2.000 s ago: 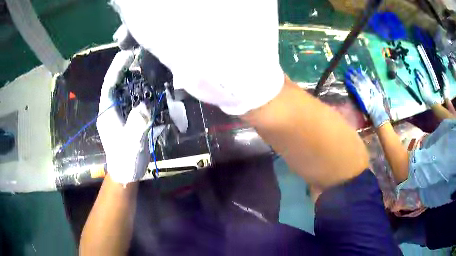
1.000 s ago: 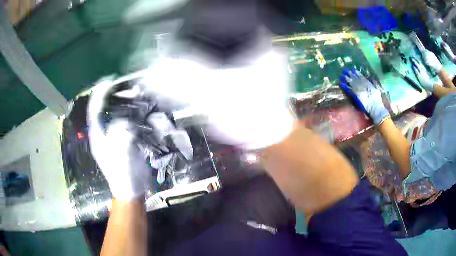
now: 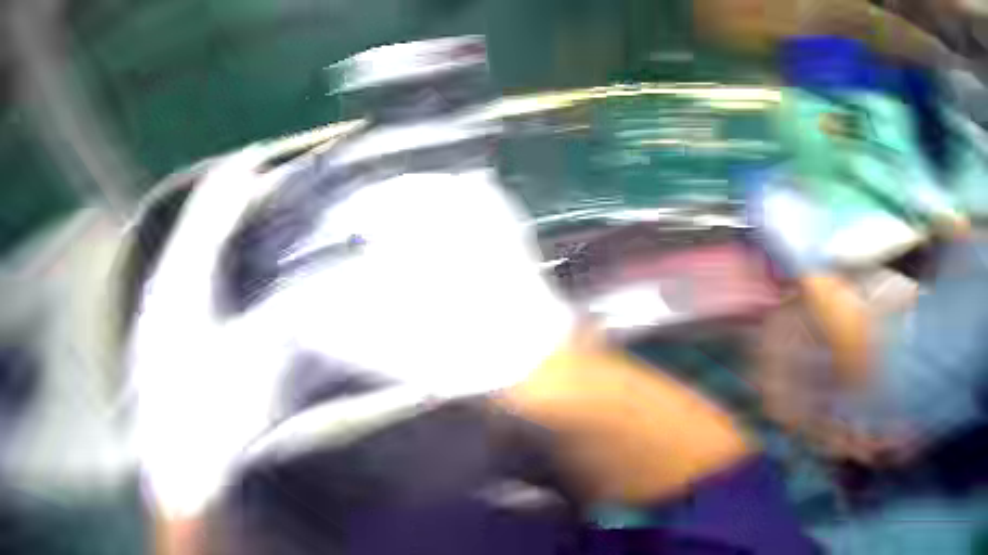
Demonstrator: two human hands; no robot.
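The view is strongly blurred. My left hand (image 3: 195, 369), in a white glove, is at the left. A dark workpiece (image 3: 255, 239) shows between its fingers and thumb, held above the dark mat; its details are smeared. My right hand (image 3: 423, 282), in a white glove, is overexposed and sits just right of the workpiece, overlapping the left hand's area. Whether the right hand touches the workpiece or holds anything cannot be told. No screwdriver or blue wire can be made out.
A light grey box (image 3: 412, 71), probably the screw feeder, stands beyond my right hand. A cream surface (image 3: 65, 358) is at left. A green-and-red bench (image 3: 683, 276) is at right, with another person's blue-and-white gloved hand (image 3: 796, 222) and blue items (image 3: 829, 65) behind.
My right hand has moved down and left, closer to the left hand, uncovering the grey box. The dark shape above my right hand has gone. Blur has increased.
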